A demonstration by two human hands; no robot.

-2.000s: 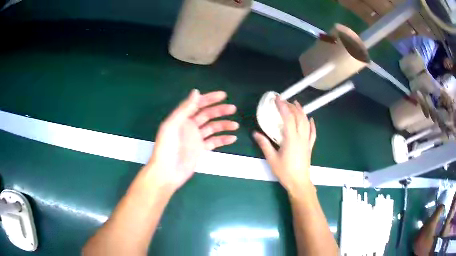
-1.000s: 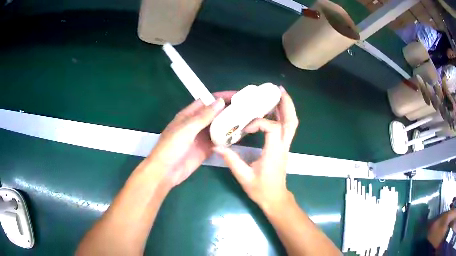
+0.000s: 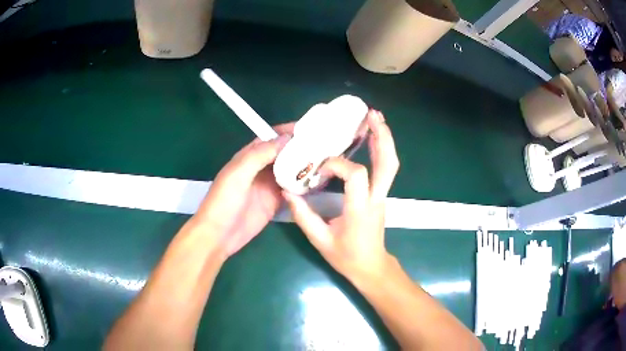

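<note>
An off-white oval lid (image 3: 328, 134) is held above the green bench between my two hands, tilted. One white tube (image 3: 237, 104) sticks out from it to the upper left; a second tube cannot be seen. A small copper-brown part (image 3: 305, 171) shows at the lid's lower end. My left hand (image 3: 240, 195) grips the lid's left side, its fingers partly hidden behind it. My right hand (image 3: 353, 212) has its thumb at the lid's lower end and fingers along its right edge and near the copper-brown part.
Beige cup-shaped bodies stand at the top left (image 3: 174, 27) and top centre (image 3: 395, 38), with more at the right beside pronged lids (image 3: 541, 167). White rods (image 3: 513, 291) and a thin black tool (image 3: 566, 271) lie lower right. Another lid (image 3: 24, 308) lies lower left. People show at the right edge.
The right hand first took the lid from the bench and brought it to the left hand. Since then, both hands have moved slightly left with it. The bench items have shifted in view.
</note>
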